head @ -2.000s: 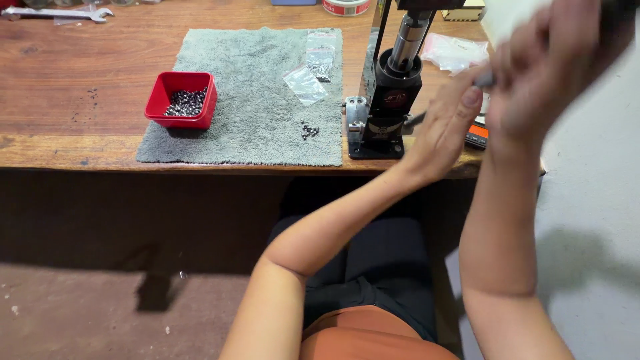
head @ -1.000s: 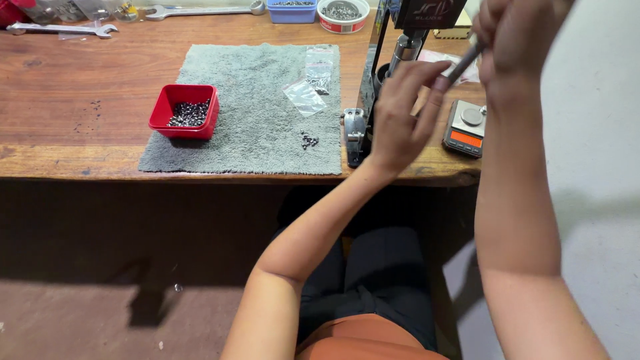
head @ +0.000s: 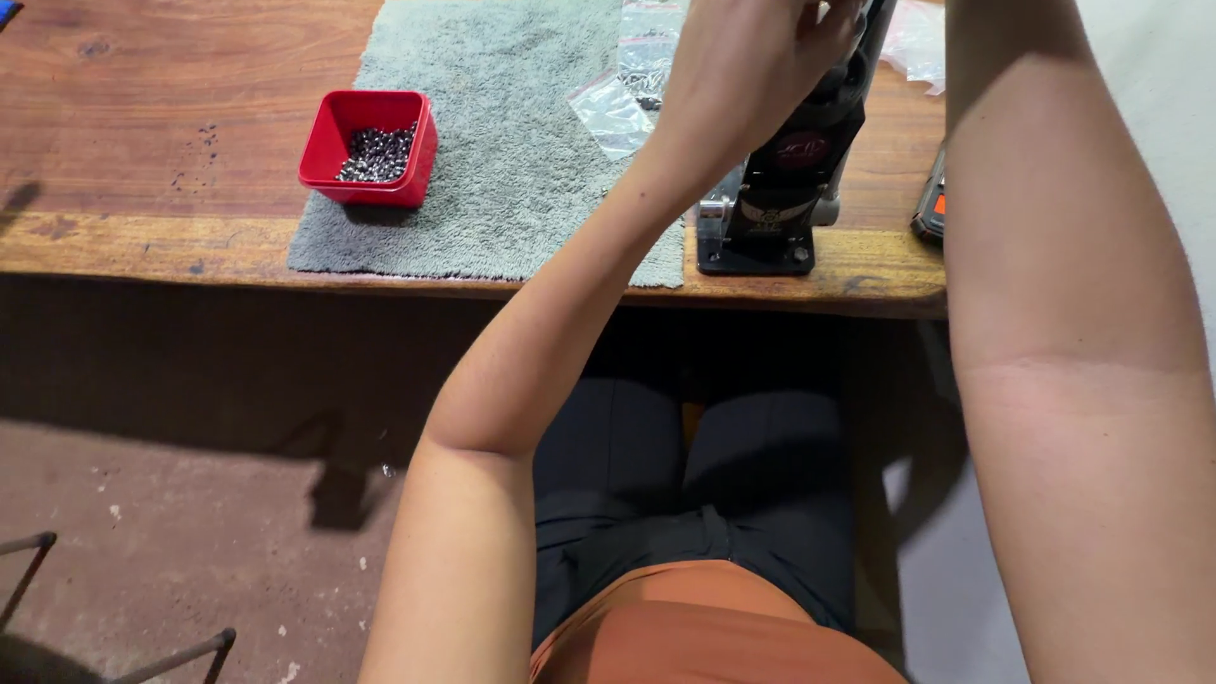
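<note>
My left hand (head: 774,52) is at the upper part of a black bench press (head: 779,180), its fingers bent around something by the column that I cannot make out. The press stands upright at the table's front edge. My right forearm (head: 1026,142) reaches up past the top edge of the view, so my right hand is out of sight. Left of the press, a red plastic box (head: 423,171) holds many small dark and shiny metal pieces (head: 378,155). It sits on a grey-green towel (head: 503,190). Small clear zip bags (head: 613,114) lie on the towel near my left wrist.
The wooden table's front edge (head: 190,261) runs below the towel. A small digital scale (head: 931,209) is partly hidden behind my right forearm. Another clear plastic bag (head: 917,43) lies behind it. Small dark specks (head: 195,152) are scattered left of the box.
The view has tipped downward. My left hand has come away from the grey rod it touched beside my right hand and is now at the press column. My right hand has left the view.
</note>
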